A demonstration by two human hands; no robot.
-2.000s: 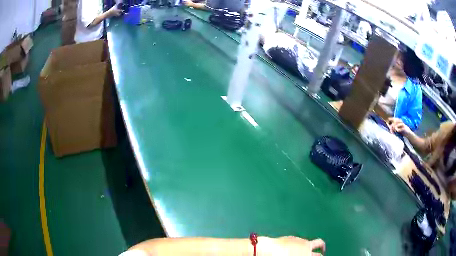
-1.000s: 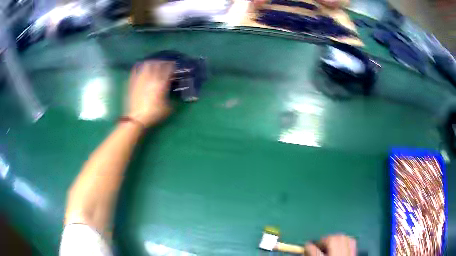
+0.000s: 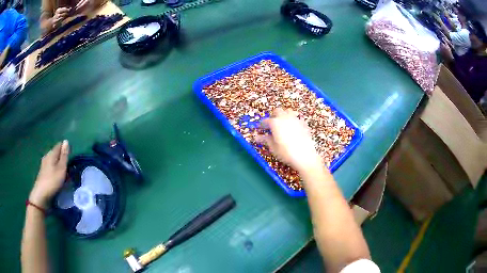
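Observation:
A dark fan unit (image 3: pixel 110 186) lies on the green bench at the left, its pale three-bladed impeller (image 3: pixel 85 197) facing up and its dark stand at its upper right. My left hand (image 3: pixel 51 171) rests on the left rim of the fan's guard, gripping its edge. My right hand (image 3: pixel 283 136) reaches into the blue parts tray (image 3: pixel 218 110), its fingertips among small copper-coloured and pale metal pieces (image 3: pixel 320 125); whether it pinches one is hidden by blur. The mallet (image 3: pixel 179 233) lies on the bench between the fan and the tray, its head toward the lower left.
Two other fans lie at the far side, one upper left (image 3: pixel 141 34) and one upper middle (image 3: pixel 311 21). A clear bag of pinkish pieces (image 3: pixel 403 45) sits at the right edge. Open cartons (image 3: pixel 427 160) stand on the floor at right. Persons' hands and sleeves show at the upper left.
The view has swung right. My left hand has brought the fan nearer, to the left. My right hand has let go of the mallet and moved into the tray.

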